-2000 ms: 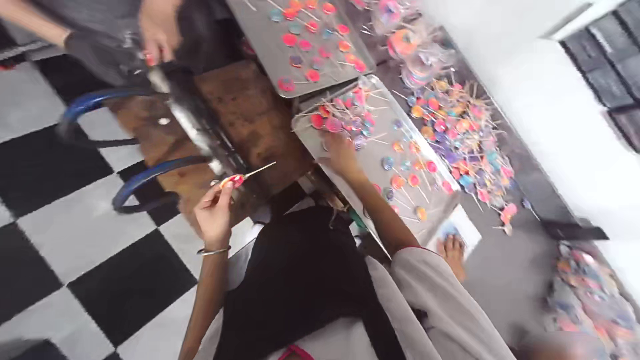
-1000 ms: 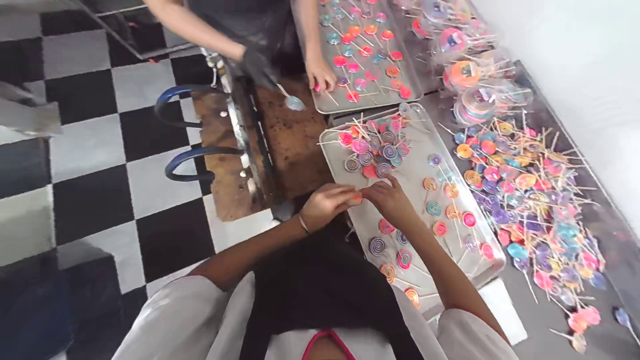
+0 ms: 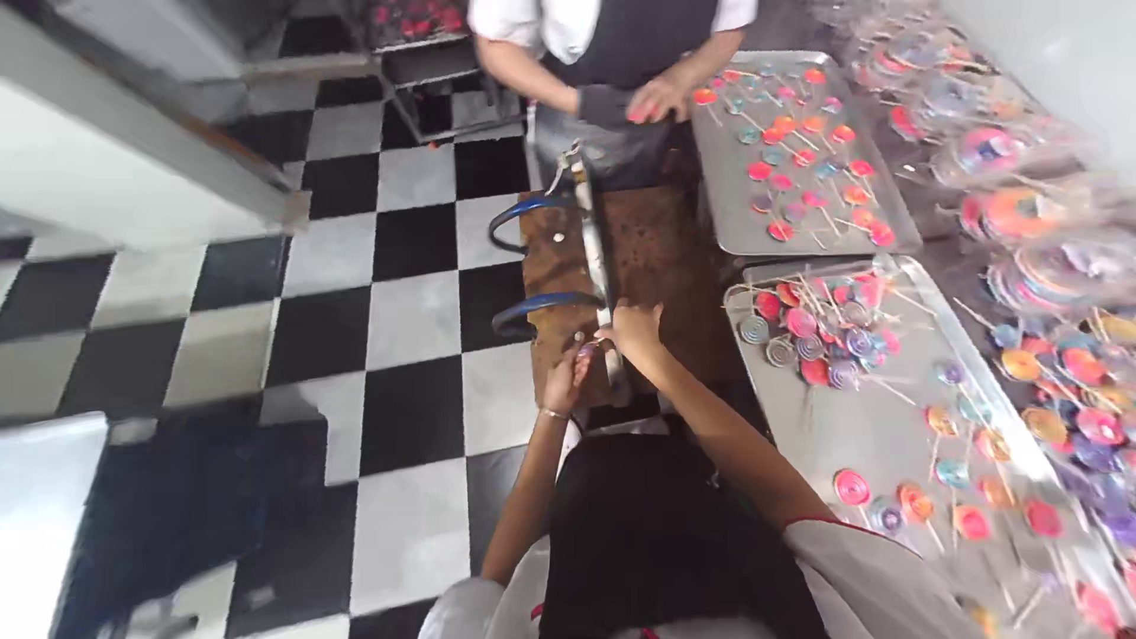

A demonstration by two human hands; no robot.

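Observation:
My left hand (image 3: pixel 563 380) holds a small swirled lollipop (image 3: pixel 586 351) by its candy end, at the near end of a long metal bar sealer (image 3: pixel 593 248). Right beside it, my right hand (image 3: pixel 634 334) reaches over the bar with fingertips close to the lollipop; whether they grip it or its wrapper cannot be told. The sealer, with two blue curved handles (image 3: pixel 555 300), lies on a stained wooden board (image 3: pixel 661 257). To my right a metal tray (image 3: pixel 803 444) bears a heap of lollipops (image 3: pixel 812 328) and others spread apart.
A second metal tray (image 3: pixel 732 213) of lollipops lies beyond the near one. Across the board stands a person with one gloved hand (image 3: pixel 603 105). Wrapped lollipops (image 3: pixel 1021 204) and a loose pile (image 3: pixel 1087 382) line the right side. A dark rack (image 3: pixel 444 80) stands on the checkered floor.
Both my hands have moved from the near tray's edge to the sealer. The other person's hands, apart one second ago, are now together. The view has shifted.

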